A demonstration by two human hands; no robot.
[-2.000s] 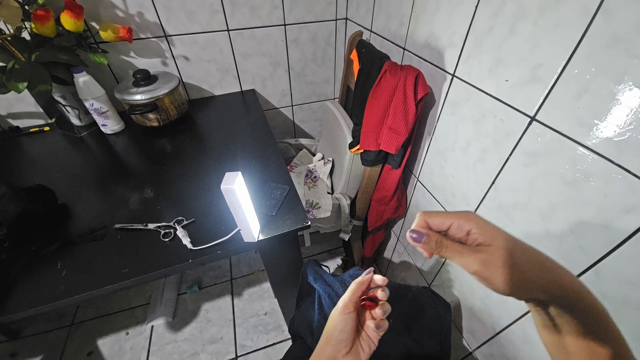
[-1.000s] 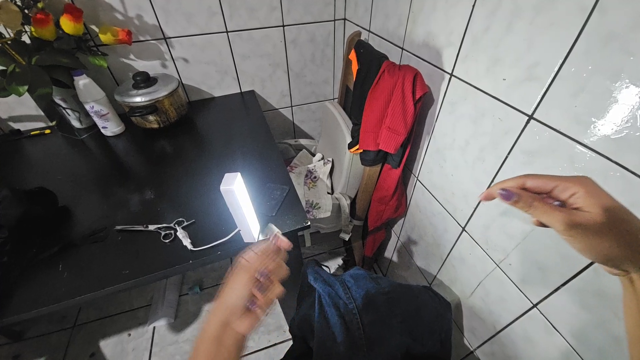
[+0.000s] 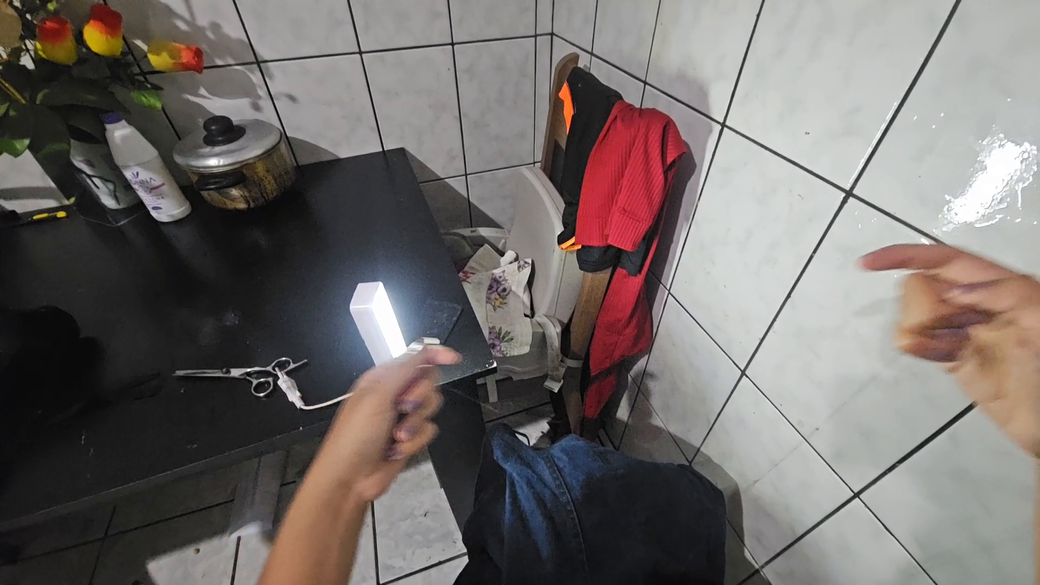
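My left hand (image 3: 394, 418), blurred, is over the table's front right corner, close to a lit white bar lamp (image 3: 377, 321). Its fingers are curled; a small pale item shows by the fingertips, but whether it is gripped is unclear. My right hand (image 3: 963, 317), also blurred, is raised at the far right before the tiled wall, index finger pointing left and the other fingers bent; any thin thing in it cannot be made out. Dark blue denim fabric (image 3: 585, 512) lies below, between the hands. Metal scissors (image 3: 260, 375) lie on the black table beside the lamp's white cable (image 3: 325, 402).
The black table (image 3: 325, 244) bears a lidded pot (image 3: 244, 175), a white bottle (image 3: 150, 175) and a vase with artificial roses (image 3: 101, 32). In the corner, red and black garments (image 3: 626, 175) hang over a wooden chair back, beside a pale plastic chair (image 3: 540, 236) holding floral cloth (image 3: 500, 296).
My left hand has moved from above the denim leftward to the lamp; a red item seen in it earlier is not visible now. My right hand has moved to the right, away from the left.
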